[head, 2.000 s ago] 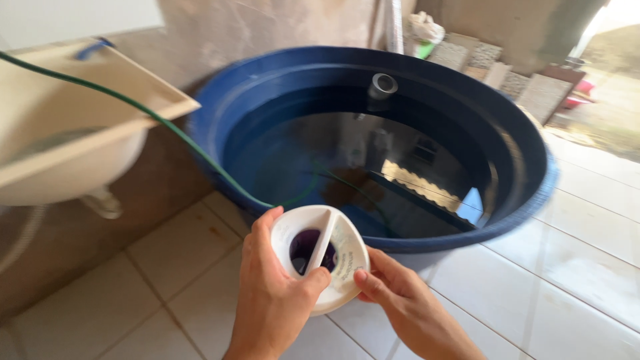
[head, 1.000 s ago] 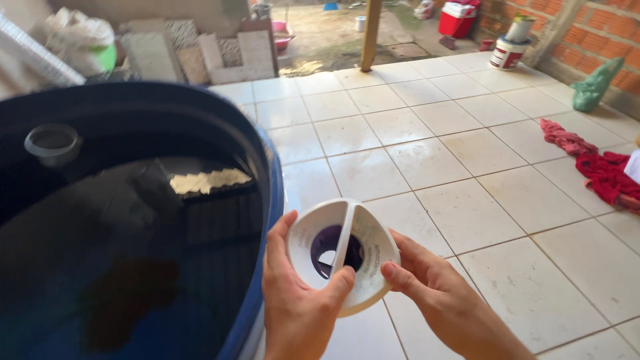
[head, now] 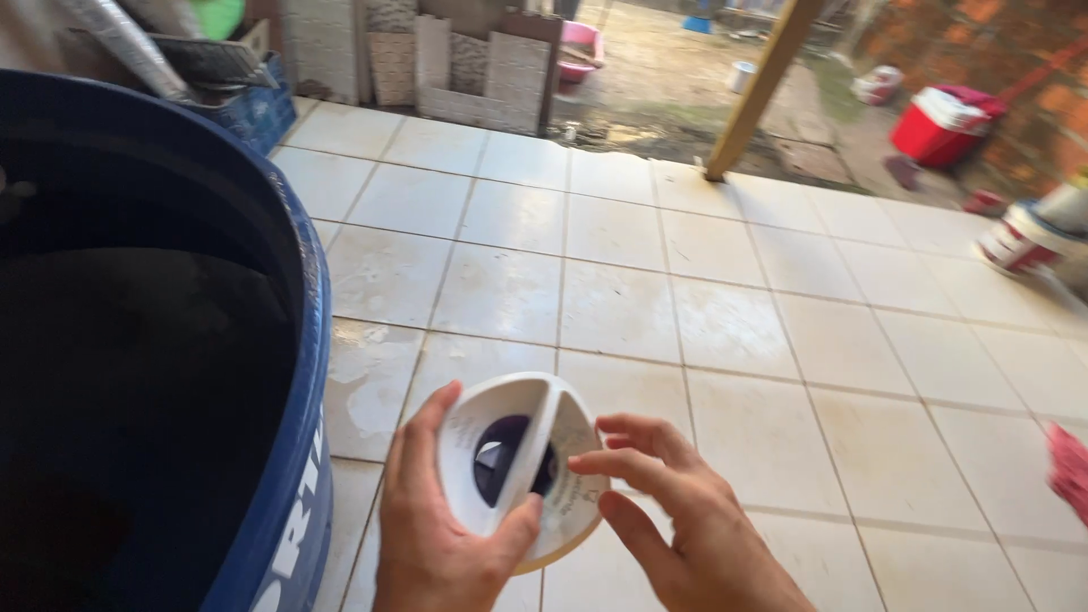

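Note:
In my left hand (head: pixel 459 518) is a round white plastic cup-like container (head: pixel 571 510) with a bar across its mouth and dark purple liquid (head: pixel 500 450) inside. My left thumb presses near the bar, and the fingers wrap the left side. My right hand (head: pixel 680 510) is beside the container's right edge, its fingers apart and slightly curled; whether a fingertip touches the rim is hard to tell. To the left of both hands stands a large blue plastic water tank (head: pixel 297 340), with dark water (head: pixel 136 382) inside.
White floor tiles (head: pixel 620 289) lie below the hands. Tile panels (head: pixel 484 76) and a blue crate (head: pixel 255 106) stand behind the tank. A wooden post (head: pixel 756 93) rises at the floor's far edge. Farther right are a red cooler (head: pixel 935 127), a bucket (head: pixel 1024 238) and red cloth (head: pixel 1069 467).
My right hand has loosened from the container's side, and its fingers are now spread. My left hand still holds the container. The view has swung right, away from the sink and the tank.

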